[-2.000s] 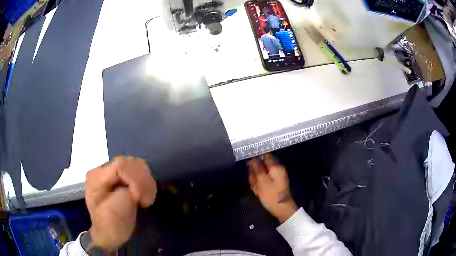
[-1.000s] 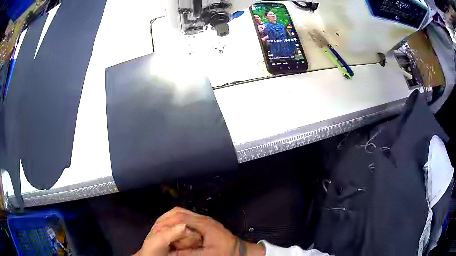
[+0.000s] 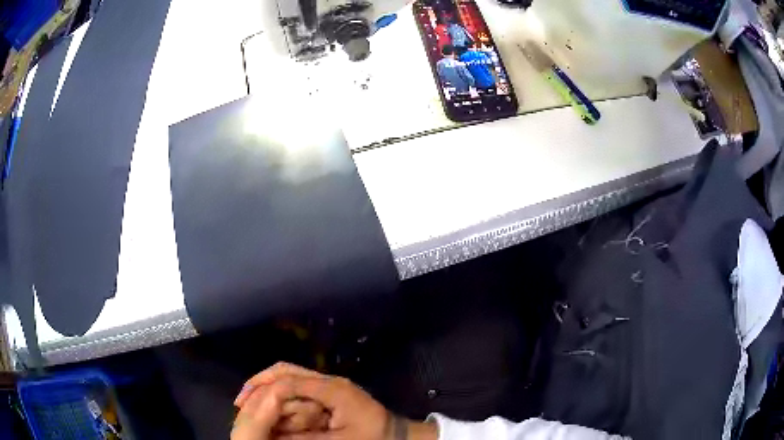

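A dark grey-blue cloth panel lies flat under the bright lamp glare, its far end by the presser foot area and its near end over the table's front edge. My left hand and my right hand are clasped together over my lap, in front of the panel and not touching it. The fingers are folded, and no object shows in them. The left hand is partly covered by the right and cut off by the bottom edge.
Long dark panels with rounded ends lie at left. A lit smartphone and a yellow-green and blue tool lie right of the needle area. Dark sewn cloth with pale threads hangs at right. A blue basket is below left.
My hands were apart two seconds ago, the left by the panel's near edge and the right at the table edge. They came together over my lap and stay clasped. The panel has stayed in place.
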